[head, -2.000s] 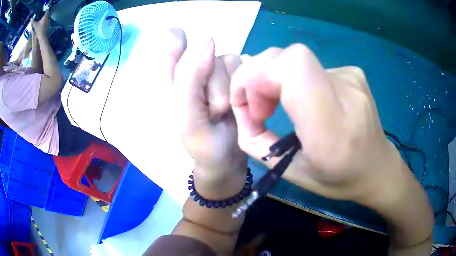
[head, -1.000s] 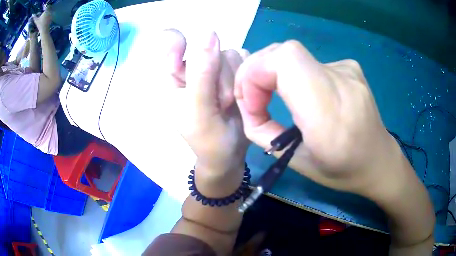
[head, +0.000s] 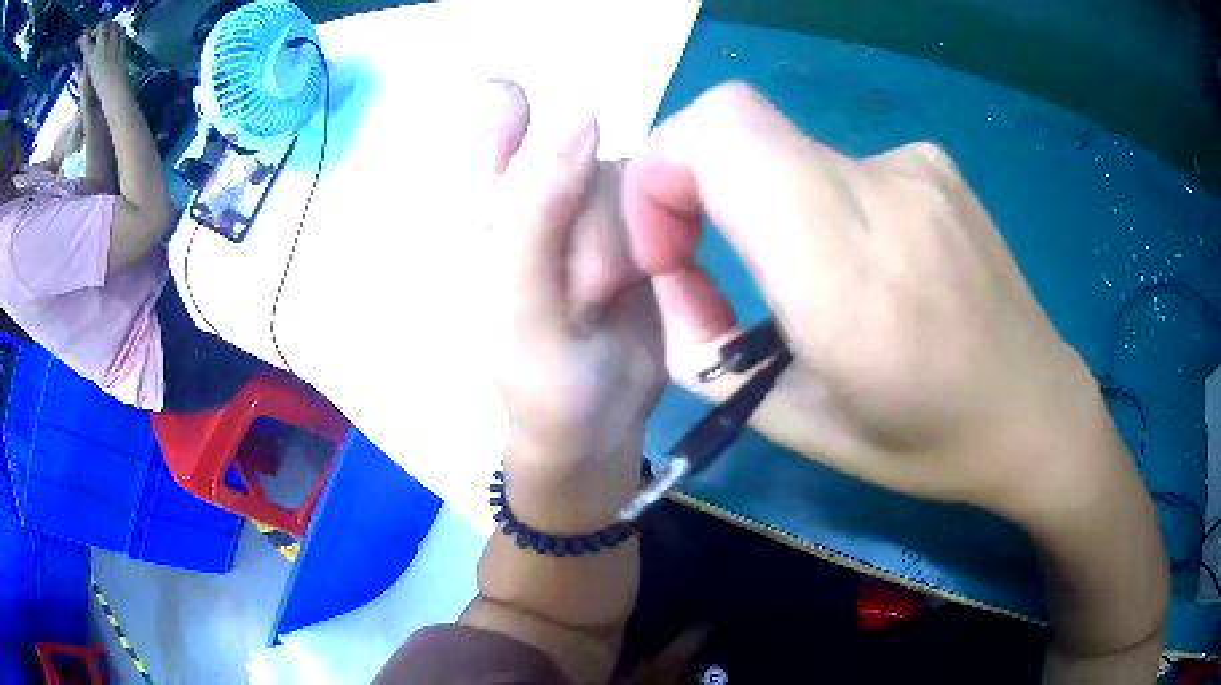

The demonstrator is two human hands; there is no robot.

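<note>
My right hand [head: 884, 308] is raised over the bench with its fingers curled. It holds two black-barrelled plugs against the palm. The longer audio plug [head: 670, 471] has a silver tip pointing down left, close to my left wrist. The shorter plug [head: 734, 356] has a small metal tip. My left hand [head: 576, 295] is raised beside it, pale and overexposed, with the thumb and index finger up. The fingertips of both hands meet; whether something small is between them cannot be told. No headphones show.
A teal mat [head: 857, 107] lies behind and right, with thin black cables at its right edge. A white sheet [head: 388, 201] lies left, with a light blue fan [head: 263, 70] and a phone [head: 241, 191]. A red stool [head: 214, 448] and a person [head: 80, 268] are far left.
My right hand has shifted slightly up and left, and its plugs have moved with it. Both hands keep nearly the same pose, fingertips together.
</note>
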